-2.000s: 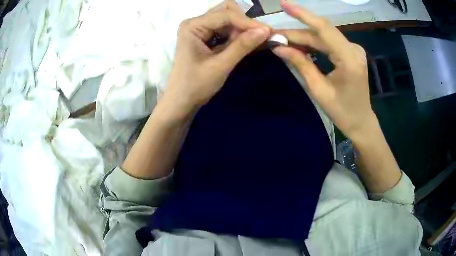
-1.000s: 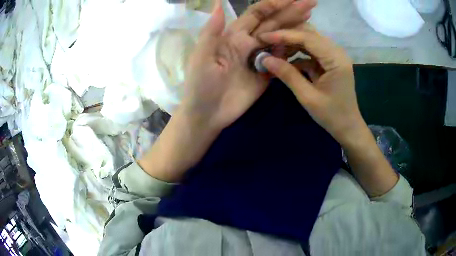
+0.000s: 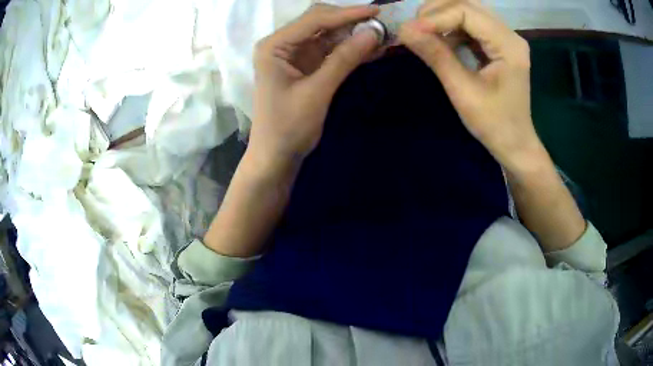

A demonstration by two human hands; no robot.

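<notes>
A small round spool with a pale face and a metal rim, likely the bobbin in its case, is at the top centre. My left hand grips it between thumb and fingers. My right hand is just right of it, thumb and index fingertips pinched together close to the spool. Any thread between the hands is too fine to tell. Both hands are above the dark navy cloth on my lap.
Cream garments are heaped down the left side. The pale table edge runs along the top right, with part of black-handled scissors at the rim. Navy cloth covers my lap.
My left hand has turned from an open palm to a grip on the spool. My right hand has let go of the spool and moved slightly right, fingertips pinched. The view has shifted.
</notes>
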